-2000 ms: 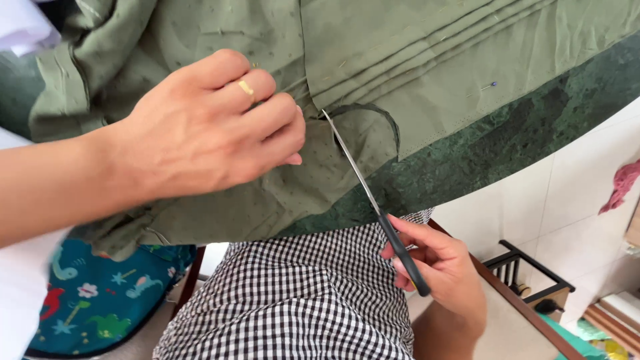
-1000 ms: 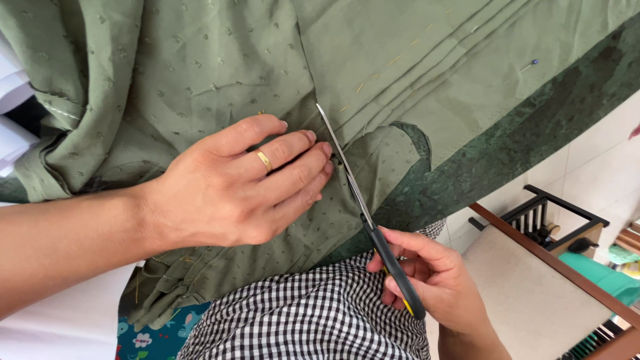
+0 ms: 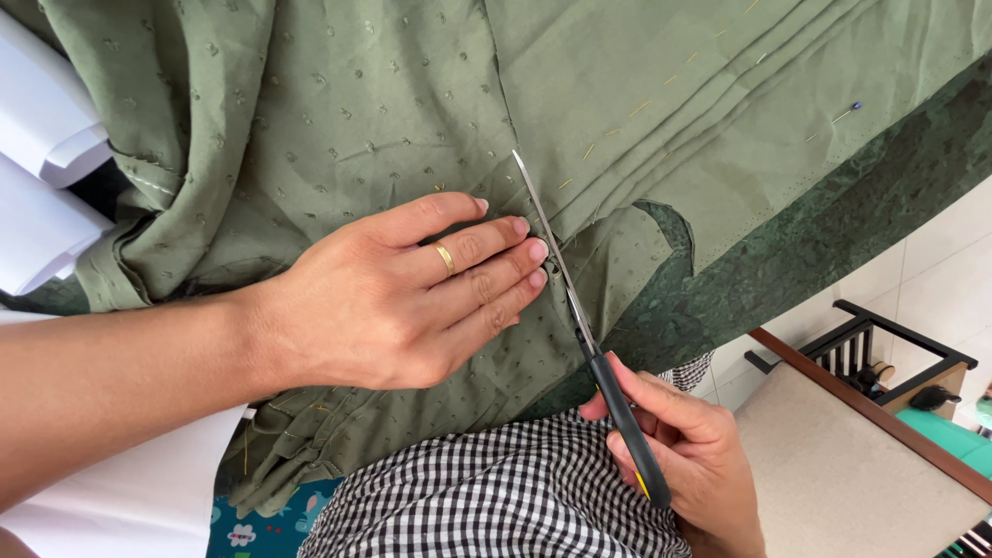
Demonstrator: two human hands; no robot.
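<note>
Olive green dotted fabric (image 3: 372,108) lies over a dark green marble tabletop (image 3: 775,271), with yellow basting stitches, folded pleats and a blue-headed pin (image 3: 855,106) at the upper right. My left hand (image 3: 418,294), with a gold ring, rests flat on the fabric, fingertips beside the blades. In my right hand (image 3: 682,449) are scissors (image 3: 573,302) with black and yellow handles. Their blades look nearly closed and point up and left, the tip near an edge line in the cloth. A curved cut opening (image 3: 670,232) shows marble right of the blades.
White paper sheets (image 3: 46,132) lie at the left. Black-and-white gingham cloth (image 3: 496,496) covers my lap, beside blue patterned fabric (image 3: 271,519). A beige padded seat (image 3: 852,457) with a wooden edge and a black rack (image 3: 860,341) stand at the lower right.
My left hand was raised with bent fingers two seconds ago; now it lies flatter, fingers extended. My right hand still holds the scissors. The view has moved closer to the cloth.
</note>
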